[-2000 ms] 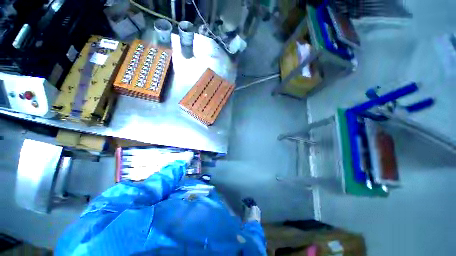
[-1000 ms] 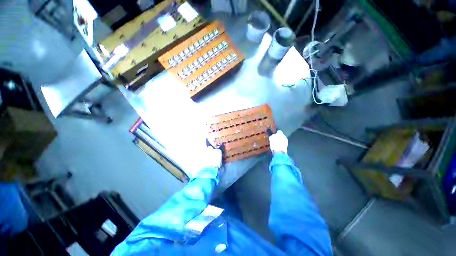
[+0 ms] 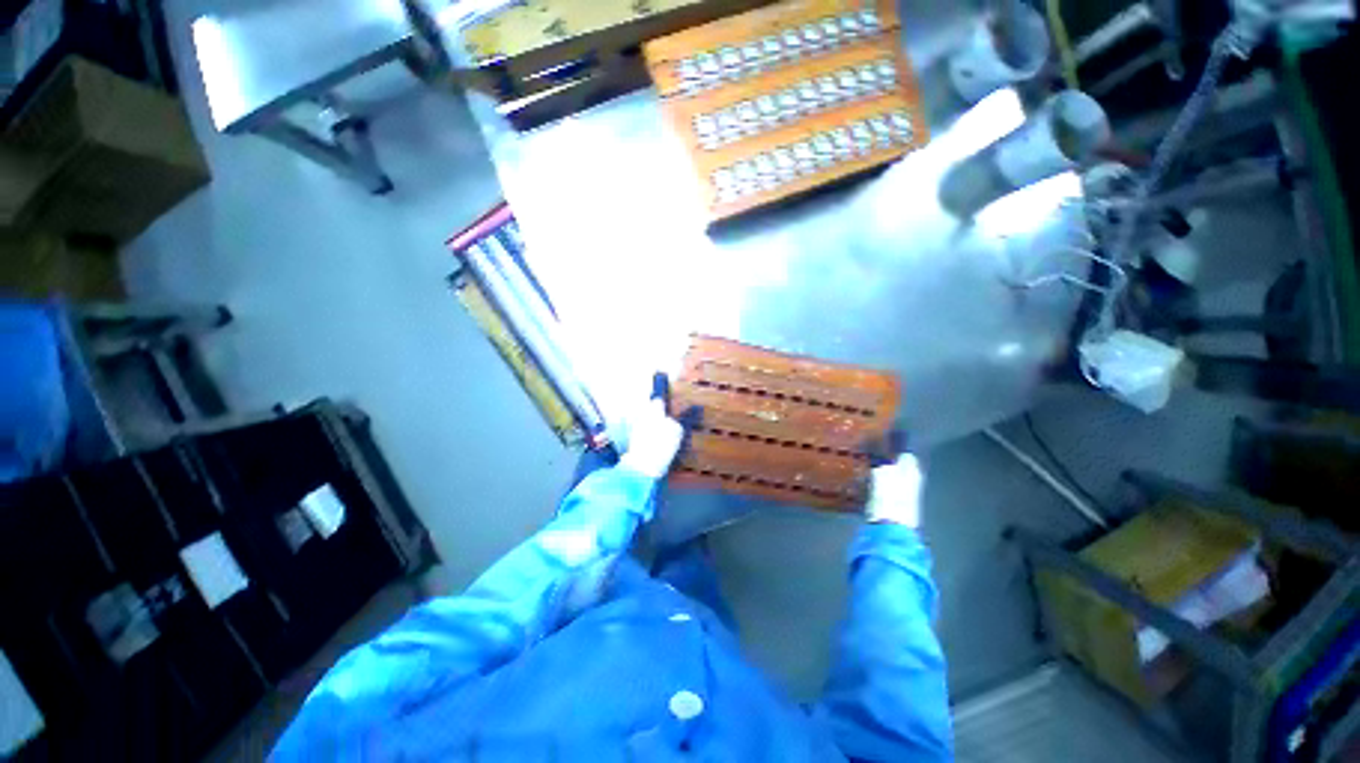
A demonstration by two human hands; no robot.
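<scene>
An orange-brown fixture board (image 3: 782, 422) with three dark slotted rows is held at the near edge of the shiny metal table (image 3: 977, 350). No components show in its rows. My left hand (image 3: 653, 432), in a white glove with dark fingertips, grips its left end. My right hand (image 3: 895, 480), gloved alike, grips its right end. Whether the board touches the table, and whether others lie under it, I cannot tell. Loaded boards (image 3: 806, 119) with three silver-white rows lie at the far side of the table.
A tube carton (image 3: 522, 336) with a pink-red end is left of the table. Grey cylinders (image 3: 1062, 131) and a white cable box (image 3: 1137, 370) are at the far right. Black bins (image 3: 224, 574) are lower left. A cardboard box (image 3: 1178, 574) is on a rack at right.
Two seconds ago the board lay on the table, untouched; one second ago both hands had gripped it. Since then it has turned slightly clockwise. The view has also shifted.
</scene>
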